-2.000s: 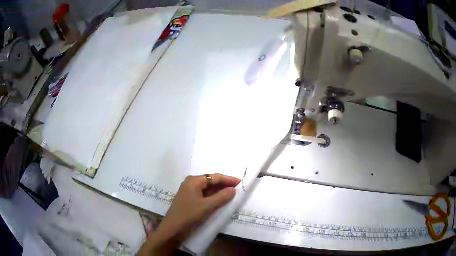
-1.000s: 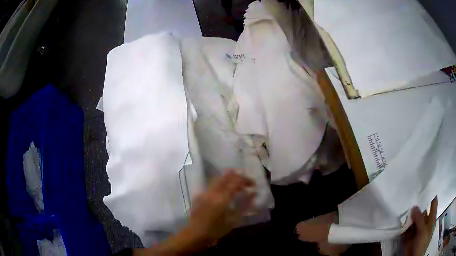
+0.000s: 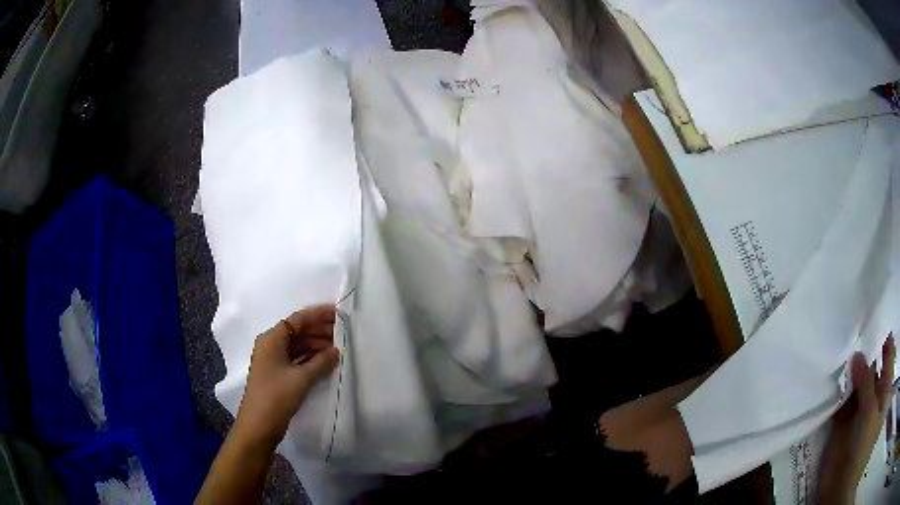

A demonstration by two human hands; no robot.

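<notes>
My left hand [image 3: 291,365] pinches the edge of a white fabric piece [image 3: 276,197] in the bundle left of the table. A thin dark line runs down the cloth edge below the fingertips. My right hand [image 3: 857,424], partly cut off by the right edge of the picture, holds another white fabric piece [image 3: 780,365] at the table's front edge. This cloth hangs over the edge, and its far part lies on the table.
More white garment pieces [image 3: 562,187] are crumpled beside the brown table edge [image 3: 681,232]. Stacked cut pieces [image 3: 770,69] lie on the table, with a printed ruler scale [image 3: 755,266] nearby. A blue crate [image 3: 104,296] stands at the left.
The view has turned from the machine to the bundle. Since a second ago my left hand has moved left and closed on the cloth edge. My right hand still holds its cloth.
</notes>
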